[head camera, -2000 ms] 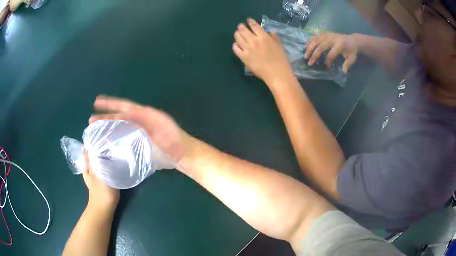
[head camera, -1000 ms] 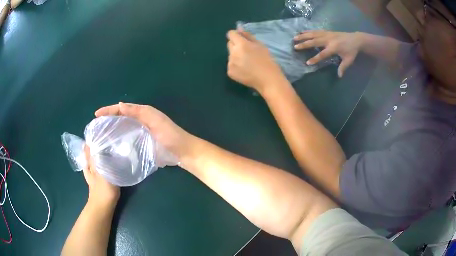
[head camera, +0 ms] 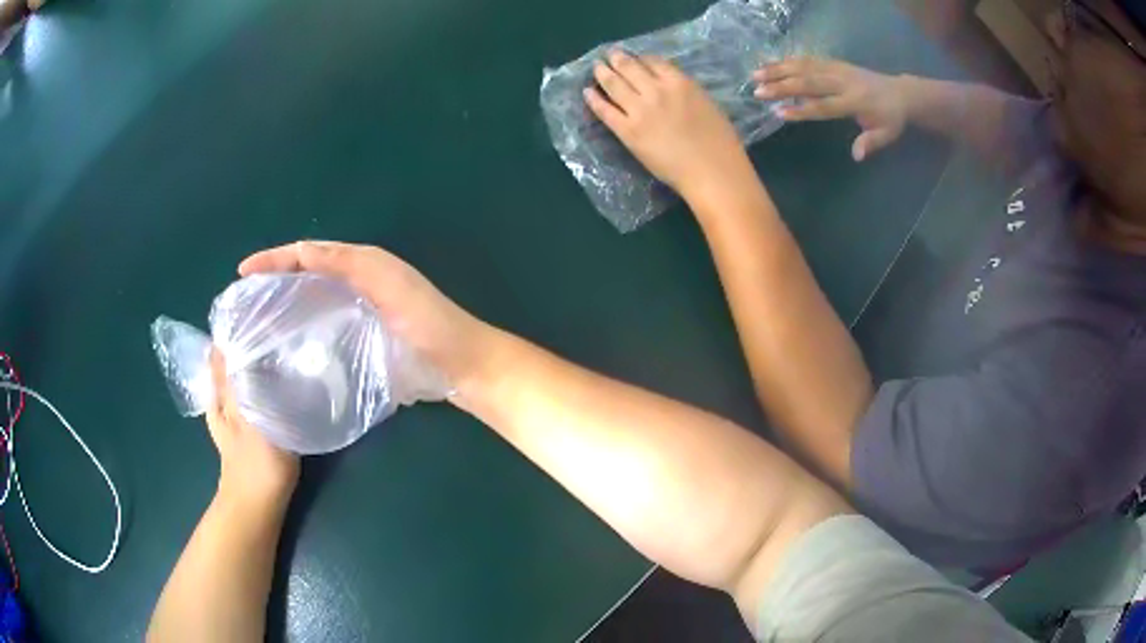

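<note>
A round bagged item (head camera: 308, 364), whitish and partly see-through under creased shiny film, is at left centre over the dark green table. A bag tail (head camera: 184, 366) sticks out on its left. My left hand (head camera: 255, 446) holds it from the lower left, fingers partly hidden behind it. My right hand (head camera: 409, 302) cups its upper right side, with film gathered at the palm and wrist. Both hands are bare.
The green table (head camera: 415, 113) fills much of the view. A white cable (head camera: 117, 502) loops beside red wire at left. A blue thing (head camera: 10, 615) is cut off at lower left. At right, a neighbour's hands (head camera: 672, 119) rest on a clear bag (head camera: 616, 189).
My hands and the bagged item shifted slightly up; my right hand, blurred before, is now steady against it. The neighbour's clear bag moved and spread toward the left. Blue shows at the lower left edge.
</note>
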